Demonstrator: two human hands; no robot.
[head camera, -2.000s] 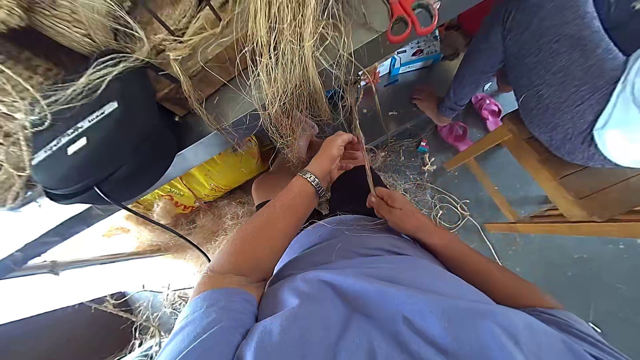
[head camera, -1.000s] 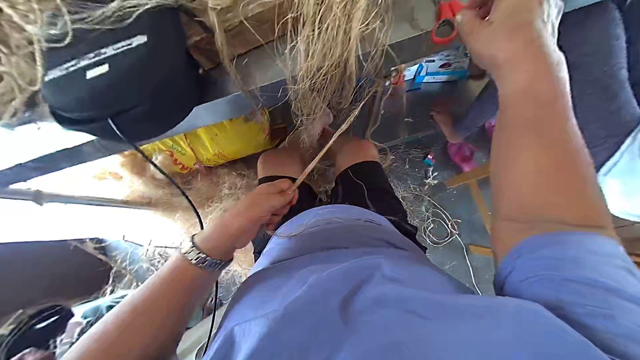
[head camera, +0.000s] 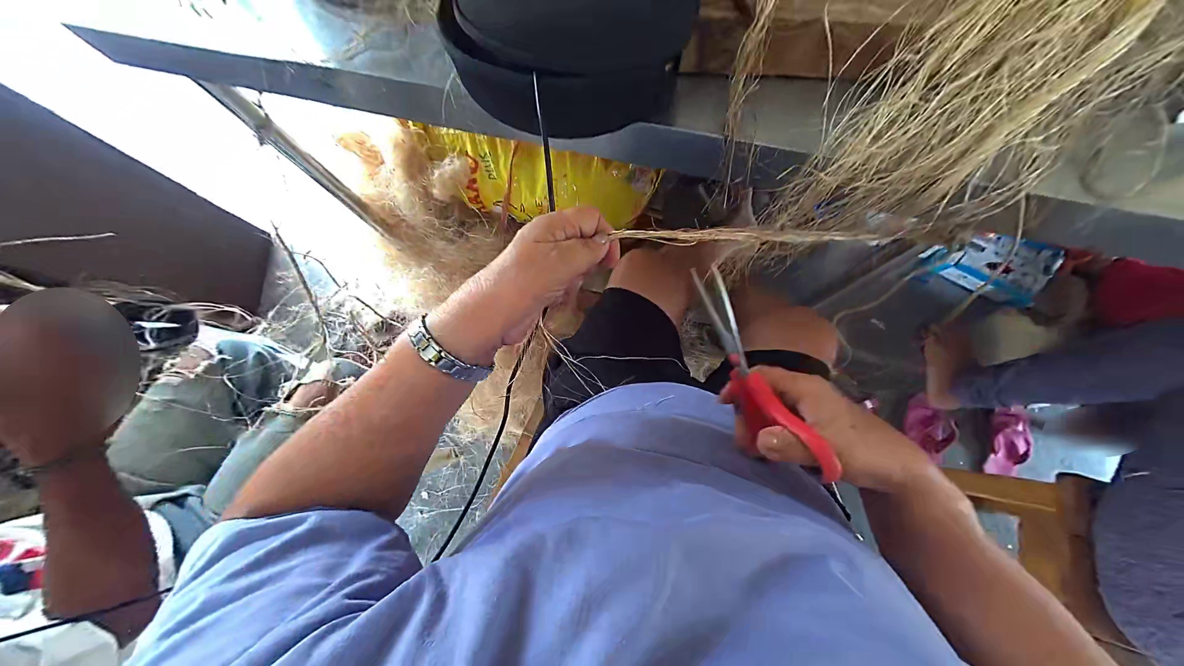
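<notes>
My left hand (head camera: 560, 264), with a metal wristwatch on its wrist, pinches the left end of a thin bundle of plant fibre (head camera: 703, 237). To the right, that bundle runs into a wide spread of loose straw-coloured fibres (head camera: 943, 120) on the table. In my right hand (head camera: 814, 421) is a pair of scissors with red handles (head camera: 782, 421); the blades are slightly apart and point up toward the bundle, below it and not touching it. Some loose strands hang under my left hand.
A black bag-like object (head camera: 573, 65) sits on the grey table's edge (head camera: 370, 88), a black cable passing down from it. Beneath are a yellow printed sack (head camera: 546, 180) and fluffy fibre waste (head camera: 407, 185). Other people sit left and right, near a wooden stool (head camera: 1008, 490).
My right hand, reaching to the red scissors at upper right a second ago, now holds them near my lap. The view has swung right. The fibre bundle remains in my left hand.
</notes>
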